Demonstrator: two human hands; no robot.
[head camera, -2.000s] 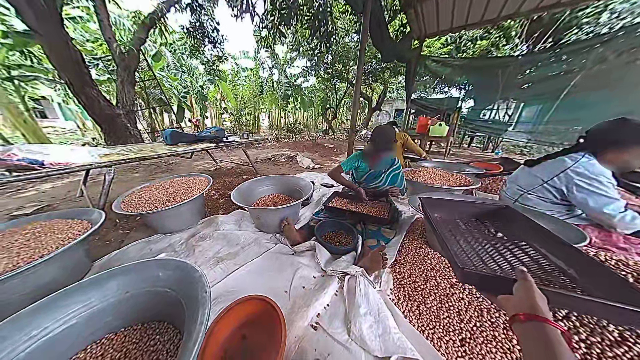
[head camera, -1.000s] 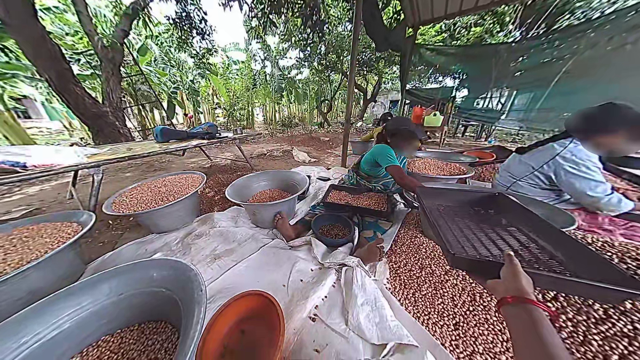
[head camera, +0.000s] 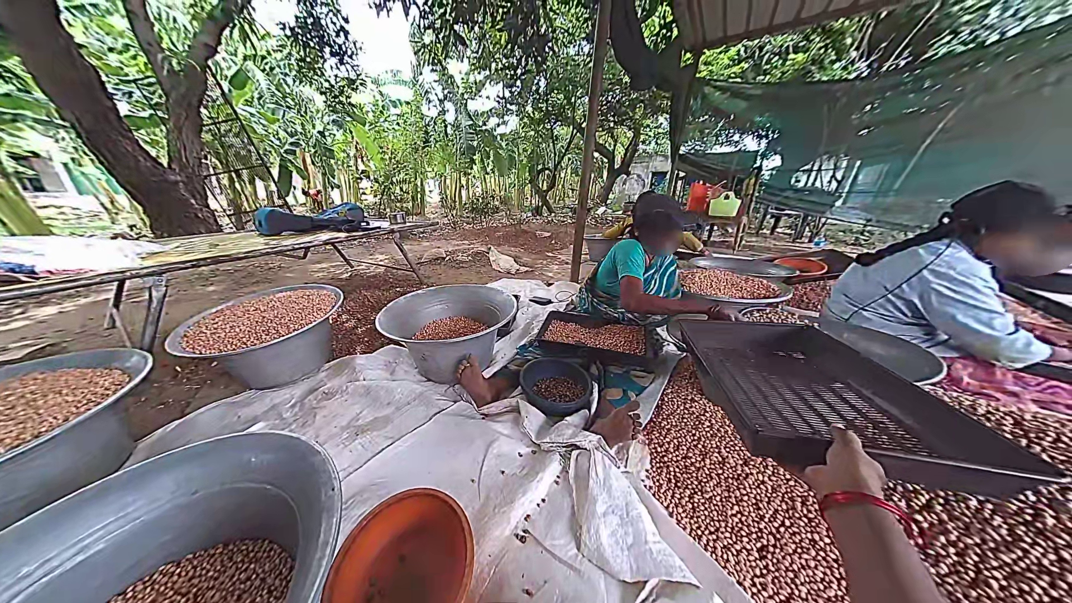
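Note:
My left hand (head camera: 847, 469), with a red bangle at the wrist, grips the near rim of a dark perforated tray (head camera: 804, 398) at the right. Its thumb lies on the rim and its other fingers are mostly hidden. The tray is tilted above a wide heap of reddish-brown nuts or seeds (head camera: 729, 494), and no load shows on its visible mesh. My right hand is out of view.
A seated person (head camera: 632, 272) has a filled tray (head camera: 557, 322) and dark bowl (head camera: 536, 394) close by. Another person (head camera: 930, 276) sits at right. Metal tubs (head camera: 285, 360) and an orange bowl (head camera: 402, 553) stand around a white sheet (head camera: 452, 452).
The person in green has turned and reached an arm toward the right, away from the filled tray. My left hand keeps hold of the perforated tray.

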